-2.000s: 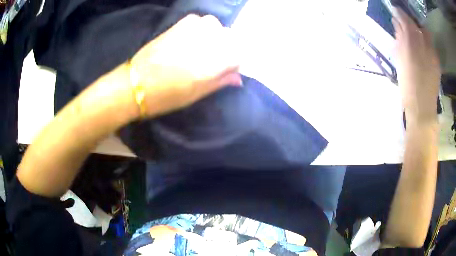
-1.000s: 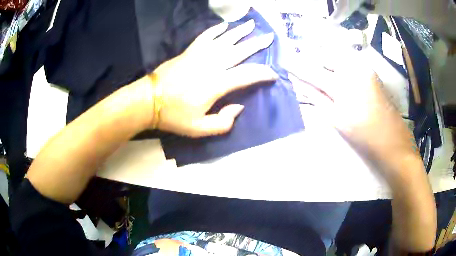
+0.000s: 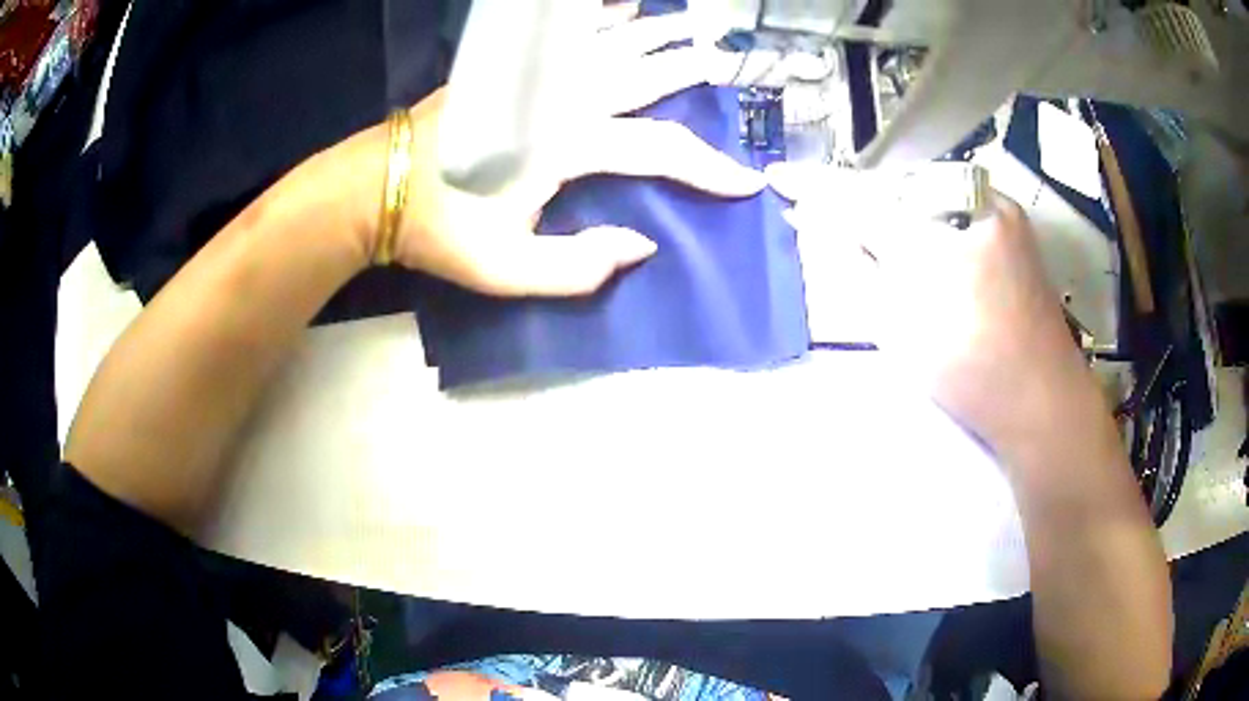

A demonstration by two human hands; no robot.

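Note:
A dark fabric panel (image 3: 658,301), bright blue under the lamp, lies on the white table with its upper edge by the presser foot (image 3: 760,123). My left hand (image 3: 548,206) lies flat on the panel with its fingers spread and thumb apart, partly covered by a pale blurred bar. My right hand (image 3: 945,274) is at the panel's right edge, fingertips close to my left index finger. It is overexposed, so its grip is unclear. A thin dark line shows below its fingers, and I cannot tell what it is.
The sewing machine head (image 3: 1068,41) hangs over the upper right. Black cloth (image 3: 247,110) is piled at upper left. A thin brown handle (image 3: 1130,219) and black scissor loops (image 3: 1164,452) lie at right. The white table's curved front edge (image 3: 616,603) crosses below.
The machine parts have come further into view. My right hand has moved from the far right to the panel's edge. My left hand remains spread on the panel, which lies flatter under the machine.

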